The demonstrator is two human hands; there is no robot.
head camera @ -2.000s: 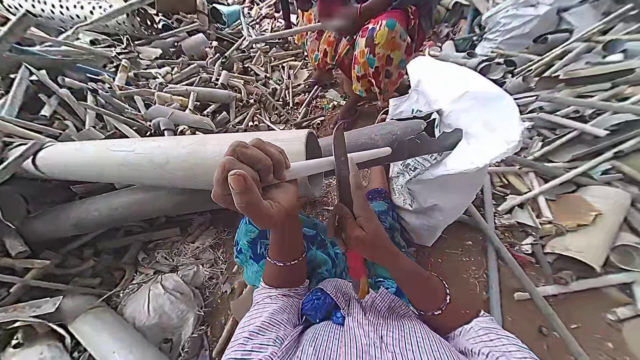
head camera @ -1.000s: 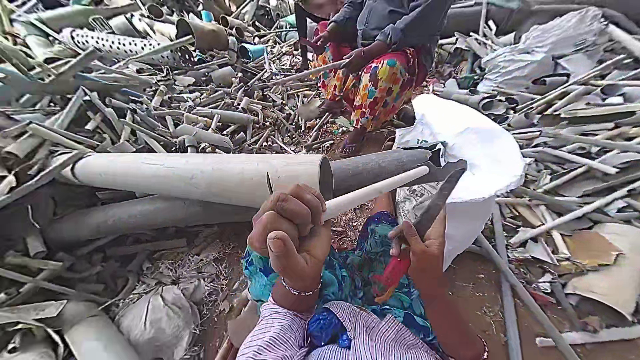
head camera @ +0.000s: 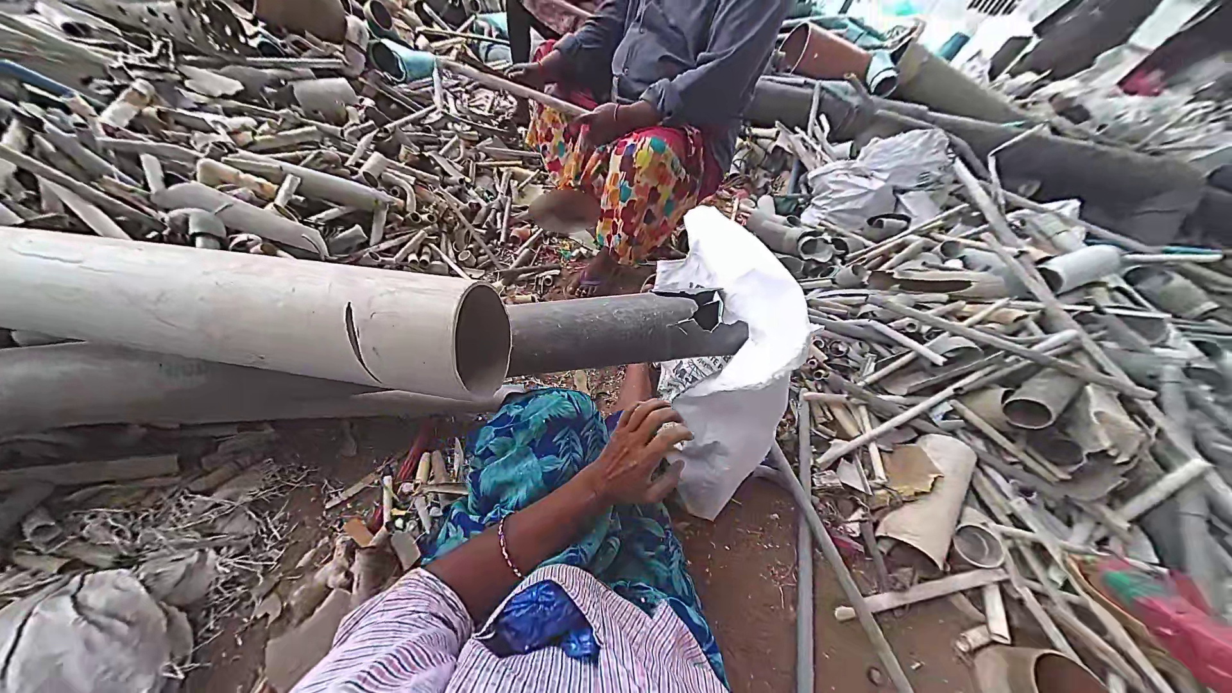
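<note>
My left hand (head camera: pixel 643 452) is over my lap, beside the near side of a white woven sack (head camera: pixel 746 423). Its fingers are loosely curled and apart, with nothing seen in them. The sack's mouth gapes around the broken end of a dark grey plastic pipe (head camera: pixel 597 332). A wide pale plastic pipe (head camera: pixel 241 303) with a crack near its open end lies to the left, above another grey pipe (head camera: pixel 192 390). My right hand is out of view, and neither the knife nor the thin white pipe can be made out.
Across from me sits a person (head camera: pixel 674 58) holding a thin pipe (head camera: pixel 510 89) in both hands. Heaps of scrap pipes (head camera: pixel 962 366) cover the ground at the right and behind. Long thin pipes (head camera: pixel 807 558) lie on the soil at my right. A blurred red thing (head camera: pixel 1179 616) is at lower right.
The thin white pipe has left my left hand, which has moved right, to the sack. My right hand and the red-handled knife have gone out of clear view.
</note>
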